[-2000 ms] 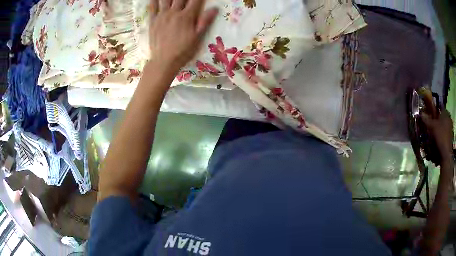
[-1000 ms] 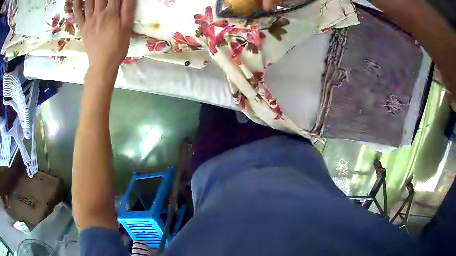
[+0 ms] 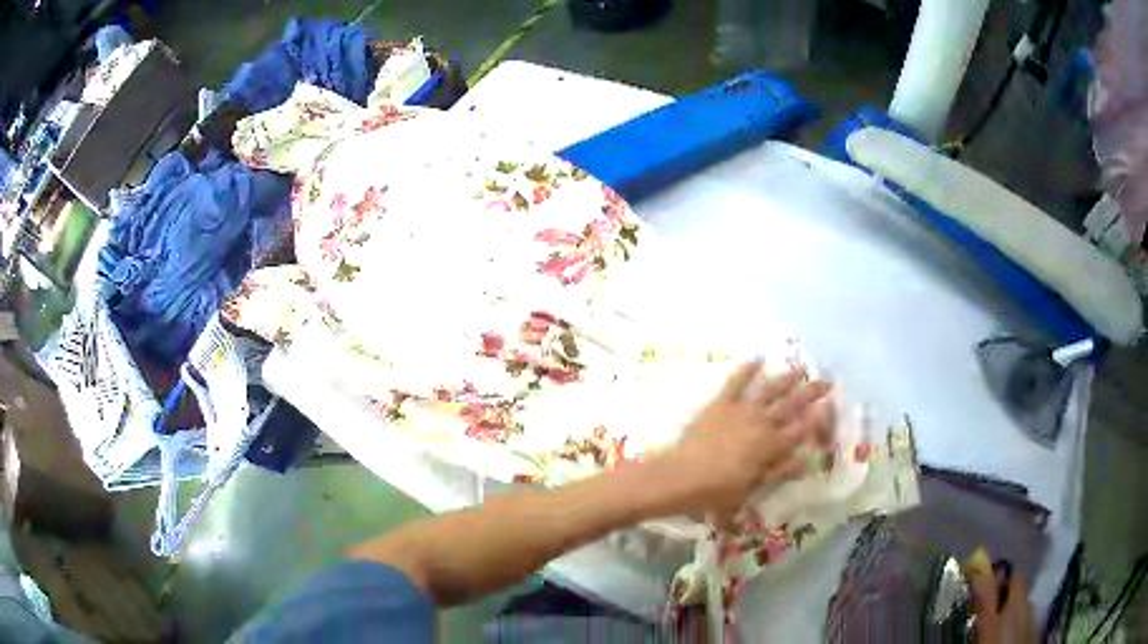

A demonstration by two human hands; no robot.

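Note:
The floral dress, cream-white with red-pink flowers, lies spread over the white padded table. My left hand lies flat on the dress near its right end, palm down, fingers spread, holding nothing. A narrow floral part hangs towards the near edge below it. The steam iron is at the lower right, over the grey-purple pad. My right hand is on its yellow-brown handle, small, blurred and cut off by the lower edge. The iron's underside is hidden.
A blue board lies along the far edge. A narrow white padded arm with a blue base stands at the far right. A dark triangular plate lies at the table's right. Crumpled blue garments and white hangers are at left.
The view has tilted up and shows the whole table. The iron and my right hand have moved from the dress back to the pad at right. My left hand has moved right along the dress.

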